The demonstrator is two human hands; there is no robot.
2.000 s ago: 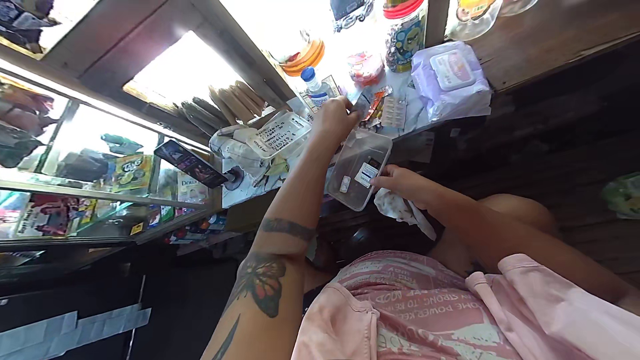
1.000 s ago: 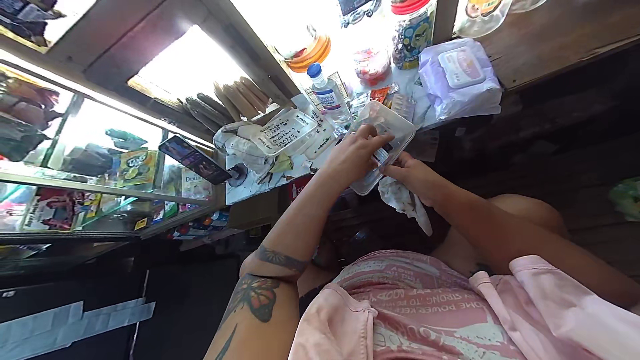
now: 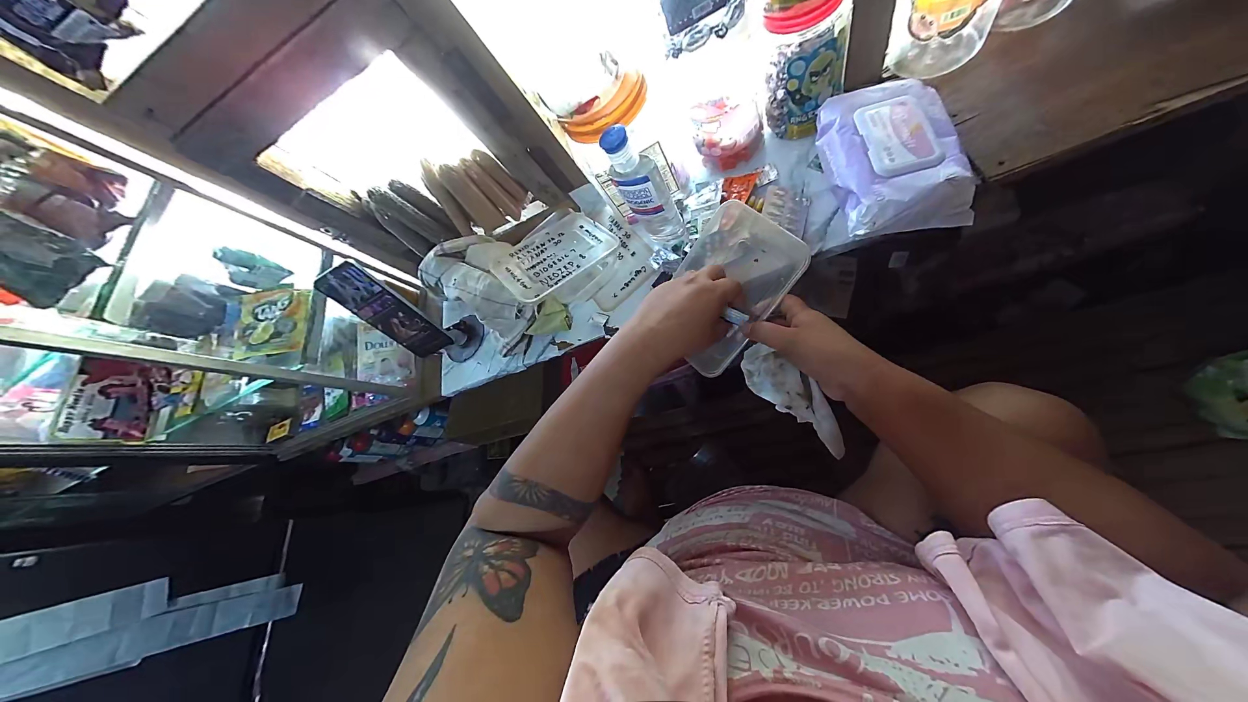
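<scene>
A clear plastic container (image 3: 765, 255) is held tilted between my hands in front of the counter. My left hand (image 3: 694, 304) reaches over its near side, with fingers inside around a small pale item (image 3: 734, 316) that I cannot identify. With my right hand (image 3: 801, 336) I grip the container's lower right edge and also a crumpled white cloth (image 3: 780, 385), which hangs below. Just behind the container are blister packs (image 3: 783, 211) and an orange sachet (image 3: 741, 185). A clear bottle with a blue cap (image 3: 642, 190) stands to the left.
A lidded plastic box with handwriting (image 3: 556, 255) lies on the counter's left part, near a phone on a stand (image 3: 382, 307). Wet wipes (image 3: 897, 136) and a red-lidded jar (image 3: 807, 73) are at the back right. Glass shelves with packets (image 3: 273, 322) stand at left.
My left hand has come back from the items on the counter and is now in the container. The container is tilted differently, and its right edge remains in my right hand.
</scene>
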